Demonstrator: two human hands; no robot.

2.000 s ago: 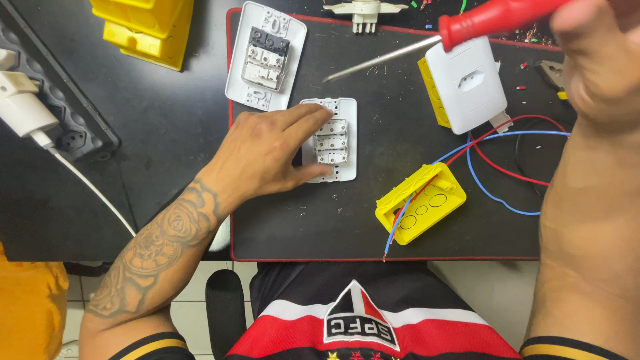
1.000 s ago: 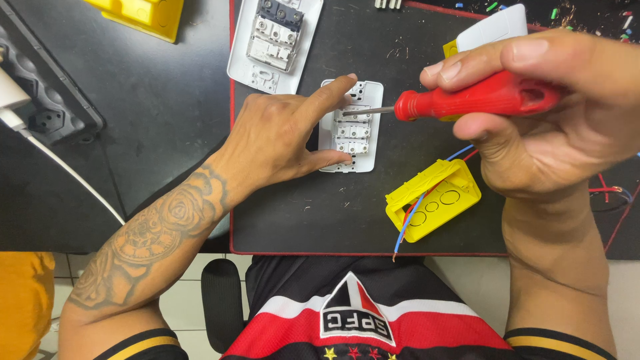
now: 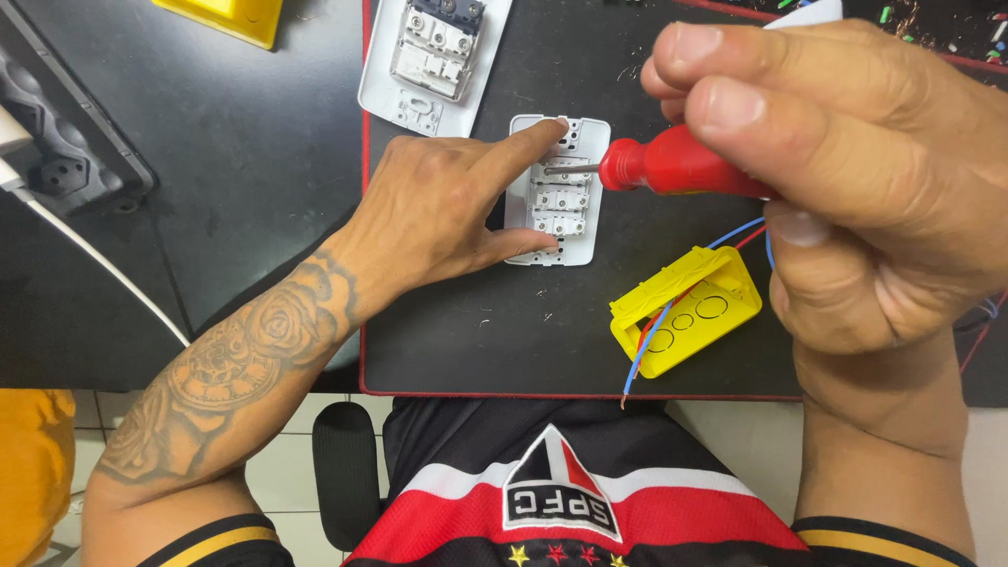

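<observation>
My left hand presses on a white wall switch plate, index finger at its top end and thumb at its bottom end. The plate lies with its back up, showing several switch modules with screws. My right hand grips the red handle of a screwdriver. Its shaft reaches over the top module, near a screw; whether the tip sits in the screw I cannot tell. Below and right of the plate lies a yellow plastic electrical box, with blue and red wires running through it.
Another white plate with modules lies at the upper left of the mat. A black power strip with a white cable is at far left. A yellow box is at the top. Wire scraps lie at the upper right.
My right hand has brought the screwdriver from above right down to the plate's top module. My left hand stays on the plate.
</observation>
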